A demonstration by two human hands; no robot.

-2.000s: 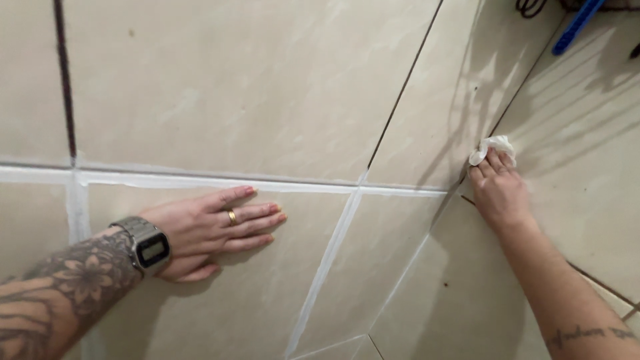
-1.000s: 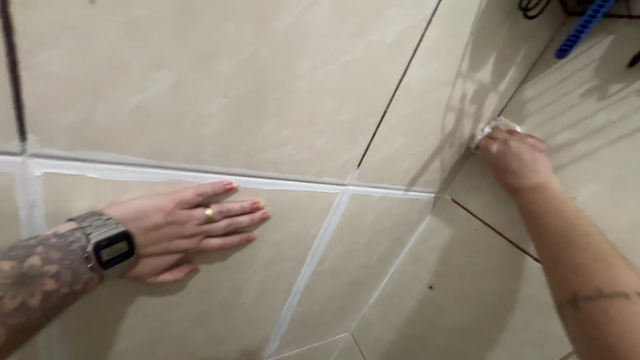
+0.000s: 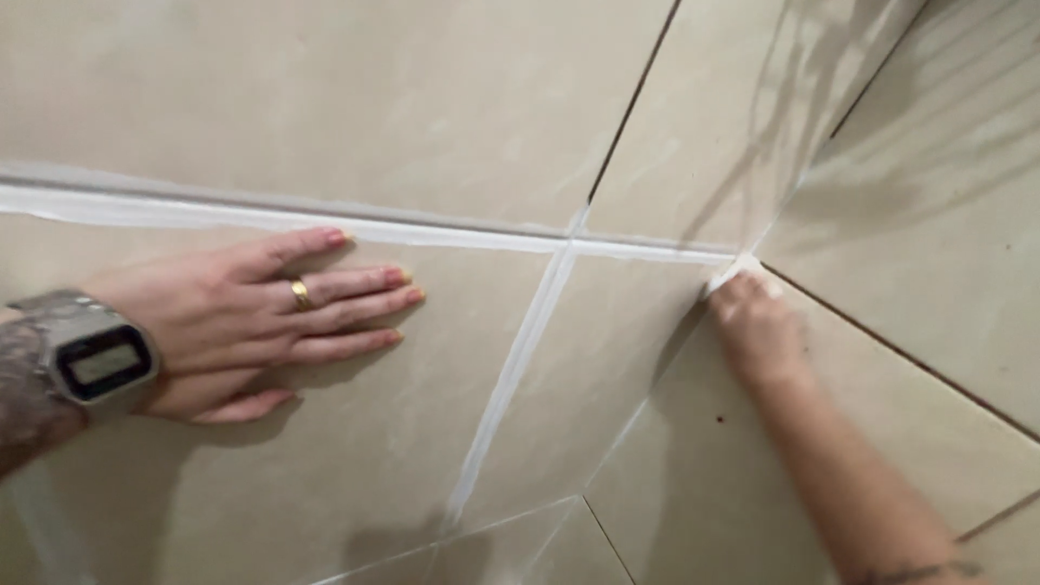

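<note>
My left hand (image 3: 268,325), with a gold ring and a digital wristwatch (image 3: 104,361), lies flat on a beige wall tile (image 3: 439,366), fingers apart and holding nothing. Just above its fingertips runs a joint smeared with white grout (image 3: 455,234). My right hand (image 3: 756,325) pinches a crumpled white cloth or tissue (image 3: 743,264) against the corner where two tiled walls meet, at the right end of that white joint. Its fingertips are partly hidden and blurred.
A white-filled vertical joint (image 3: 520,366) crosses the horizontal one. Dark joints (image 3: 894,341) run across the right wall, and another dark joint (image 3: 634,106) rises above the crossing. Shadows fall over both walls.
My right hand has moved down the corner with the white wad, to the level of the horizontal joint. White now shows along the corner above it. My left hand stays flat on the tile.
</note>
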